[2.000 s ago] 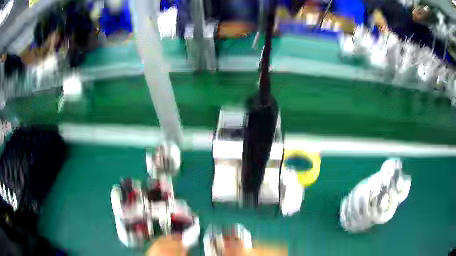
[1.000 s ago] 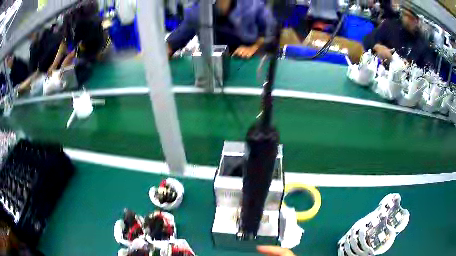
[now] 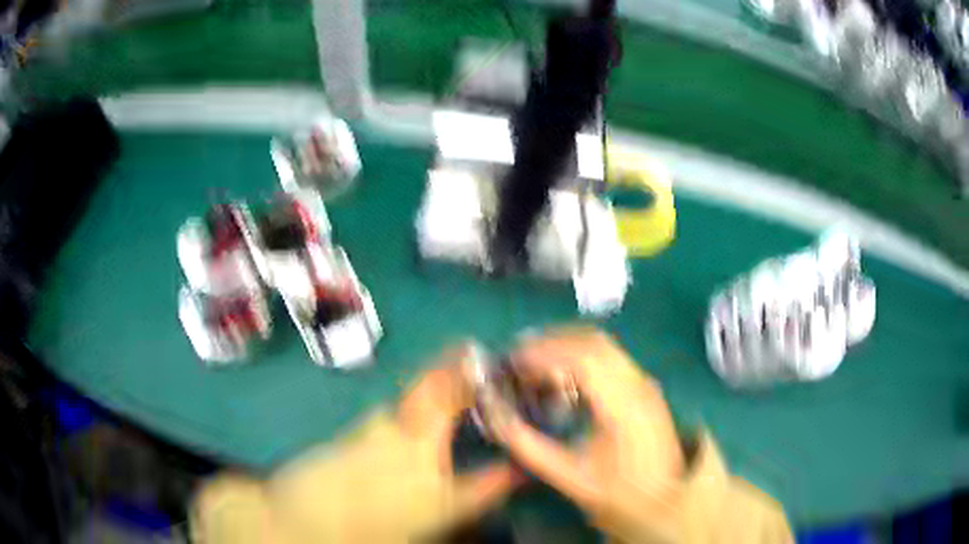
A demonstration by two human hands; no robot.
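The frame is blurred. My left hand (image 3: 441, 425) and my right hand (image 3: 611, 425) are together at the lower middle, fingers around a small white and dark shell unit (image 3: 537, 395); its details are blurred and partly covered by fingers. Several unfastened shell units (image 3: 228, 319) with red and dark parts stand on the bench at left. The black electric screwdriver (image 3: 542, 138) hangs upright in front of the screw feeder (image 3: 457, 218). The fastened shell units (image 3: 786, 319) lean in an overlapping row at right.
A yellow tape roll (image 3: 648, 213) and a white crumpled tissue (image 3: 602, 276) are right of the feeder. Black trays (image 3: 64, 191) stand at far left. A grey post (image 3: 342, 53) rises near the white edging of the green conveyor (image 3: 202, 58). Blurred white products are at the top right.
The view has tilted down, so bench items appear higher. Both hands are now in view, together around a unit; a second ago only a fingertip showed below the feeder.
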